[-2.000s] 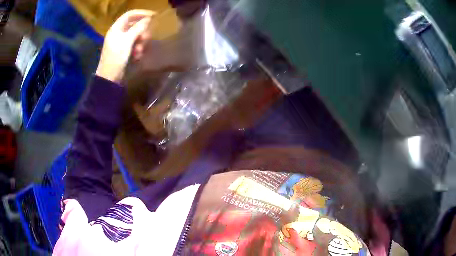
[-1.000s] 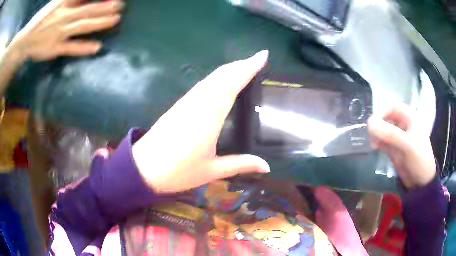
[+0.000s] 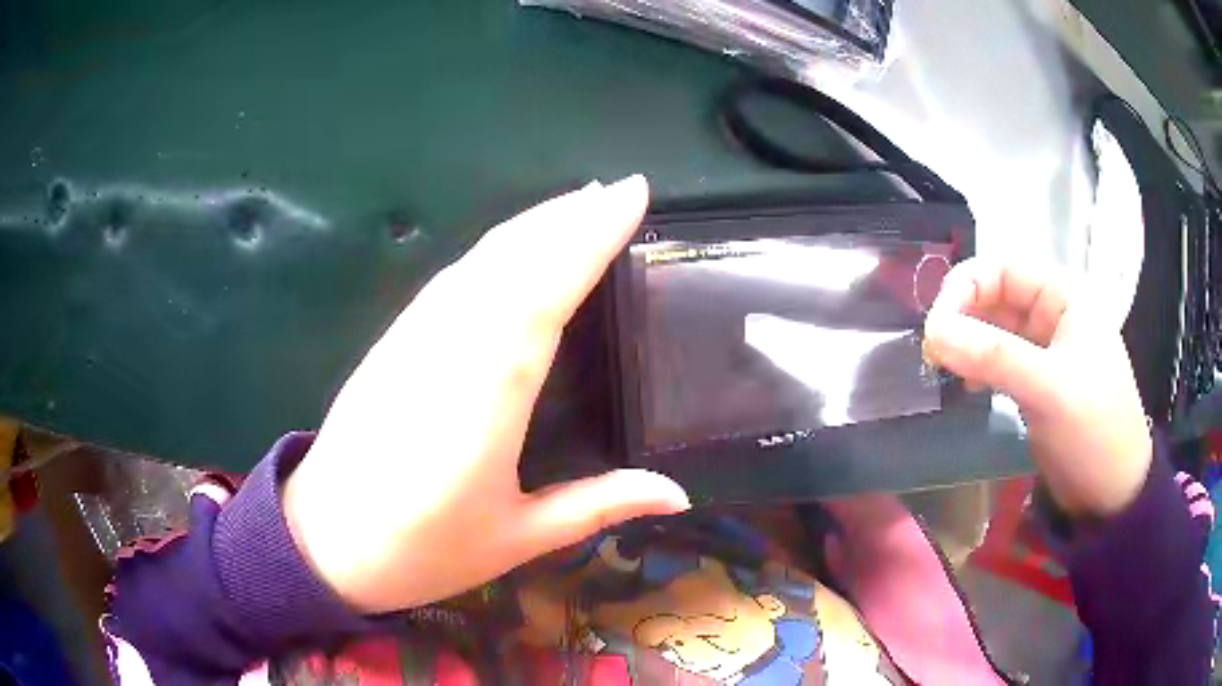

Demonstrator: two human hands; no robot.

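The black portable video speaker (image 3: 791, 349) lies screen up on the dark green bench in front of me. Its clear front panel has small gold lettering near the top left and bright reflections. My left hand (image 3: 469, 402) grips its left end, with fingers along the far edge and thumb at the near edge. My right hand (image 3: 1032, 349) is at the right end with fingers curled and fingertips pinched over the panel's edge. Whether something thin is between those fingertips cannot be told. A black wrist strap (image 3: 804, 127) loops out behind the unit.
Dark-framed lenses in crinkled clear wrap (image 3: 791, 34) lie behind the unit. A milky plastic sheet (image 3: 998, 121) spreads behind and right. Black waiting units (image 3: 1193, 288) stand at the far right. Crumpled clear film (image 3: 141, 503) shows below the bench edge at left.
The view has shifted, and another person's hand at the upper left is gone from view. My right fingertips have moved left, onto the panel's right part. My left hand still holds the unit's left end.
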